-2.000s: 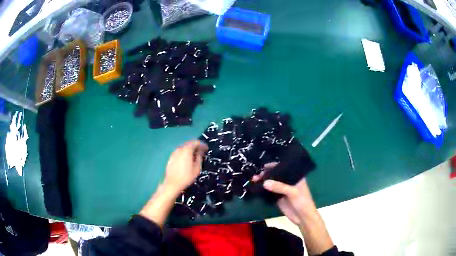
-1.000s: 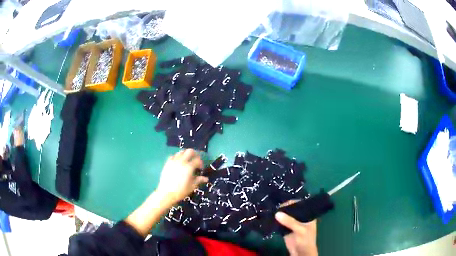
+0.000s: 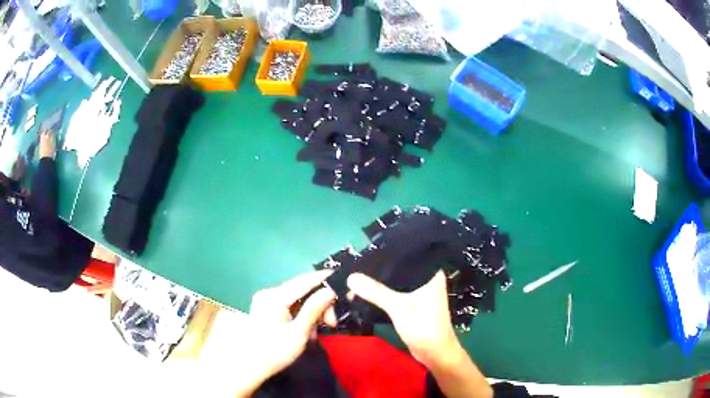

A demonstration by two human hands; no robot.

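Observation:
My right hand (image 3: 416,311) is shut on a bunch of black straps (image 3: 412,253), which lies over the nearer heap. My left hand (image 3: 300,311) is at the left end of the bunch, its fingers closed around a black strap with a bit of silver at the fingertips. The nearer heap of straps with metal fittings (image 3: 486,256) shows silver ends around the bunch. The farther heap (image 3: 362,128) lies beyond it. The fingers partly hide the held strap's end.
Stacked black straps (image 3: 152,167) lie left. Yellow-orange boxes (image 3: 282,68) and a blue bin (image 3: 486,95) stand at the back. A pale pointed tool (image 3: 550,277), tweezers (image 3: 568,319), white card (image 3: 644,194) and blue tray (image 3: 683,280) are right. A coworker's sleeve (image 3: 43,202) is far left.
My hands have come together at the near edge of the heap. The bunch in my right hand has swung left across the heap. The view has shifted, showing more of the bench's left side.

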